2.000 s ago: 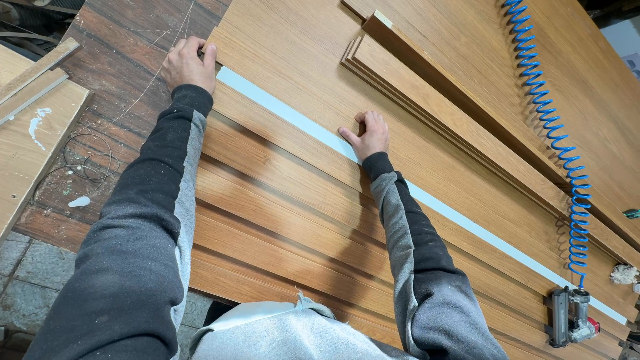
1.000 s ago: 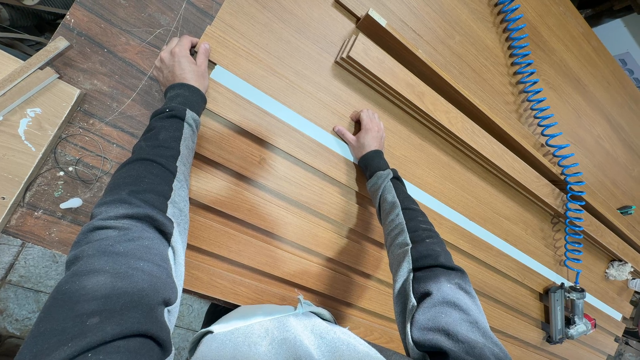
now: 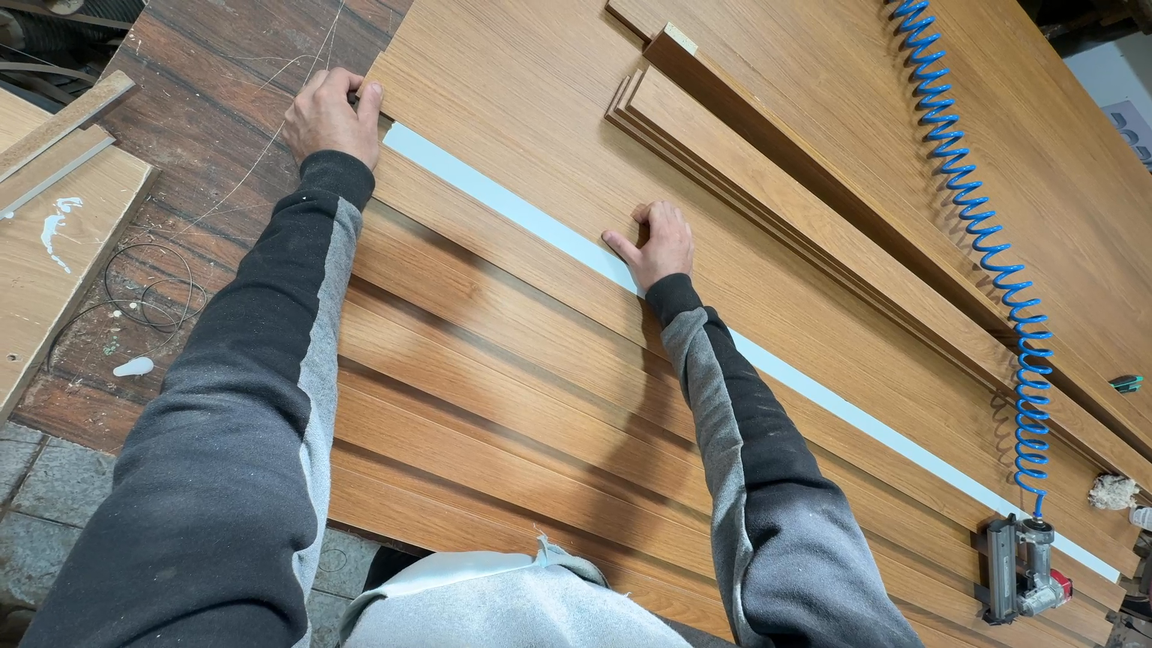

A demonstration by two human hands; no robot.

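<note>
My left hand (image 3: 335, 117) rests with curled fingers at the panel's left edge, beside the end of a long pale blue-white strip (image 3: 504, 200). The strip lies diagonally across the wood-grain panel (image 3: 504, 81). Over the strip's middle, my right hand (image 3: 661, 241) has its thumb at the strip and its fingers curled on the far side. What lies under the fingertips of each hand is hidden. Several parallel wooden slats (image 3: 468, 355) run along the near side of the strip.
Stacked wooden strips (image 3: 774, 198) lie beyond my right hand. A pneumatic nailer (image 3: 1021, 569) with a blue coiled air hose (image 3: 981, 229) sits at the lower right. At left are a pale board (image 3: 36, 297), thin wire (image 3: 157, 283) and a dark wood-grain surface (image 3: 202, 117).
</note>
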